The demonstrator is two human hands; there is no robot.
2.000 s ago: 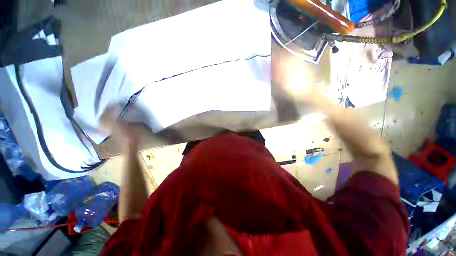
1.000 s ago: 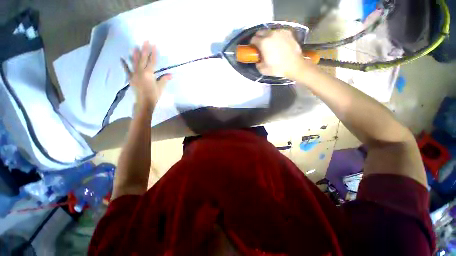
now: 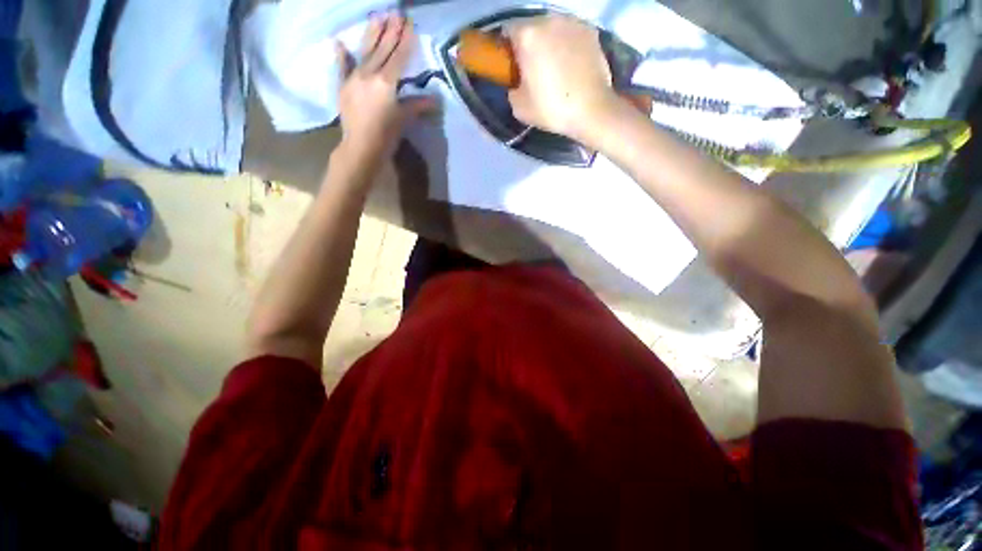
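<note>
A steam iron (image 3: pixel 506 112) with an orange handle lies flat on a white garment panel (image 3: pixel 485 178), its tip pointing left. My right hand (image 3: pixel 562 78) grips the handle. My left hand (image 3: pixel 372 97) lies on the panel just left of the tip, fingers spread and holding nothing. A short dark seam line (image 3: pixel 422 79) shows between my left hand and the iron's tip. The rest of the seam is hidden under the hand and iron.
A stack of white panels (image 3: pixel 162 75) with a dark curved band lies at the upper left. A yellow-green steam hose (image 3: pixel 840 161) and ribbed cord (image 3: pixel 711 103) run right from the iron. Blue plastic (image 3: pixel 86 226) lies at the left beside the pale wooden table (image 3: pixel 194 291).
The view has shifted. The iron has moved left along the seam, its tip now near my left hand. My right hand still holds it.
</note>
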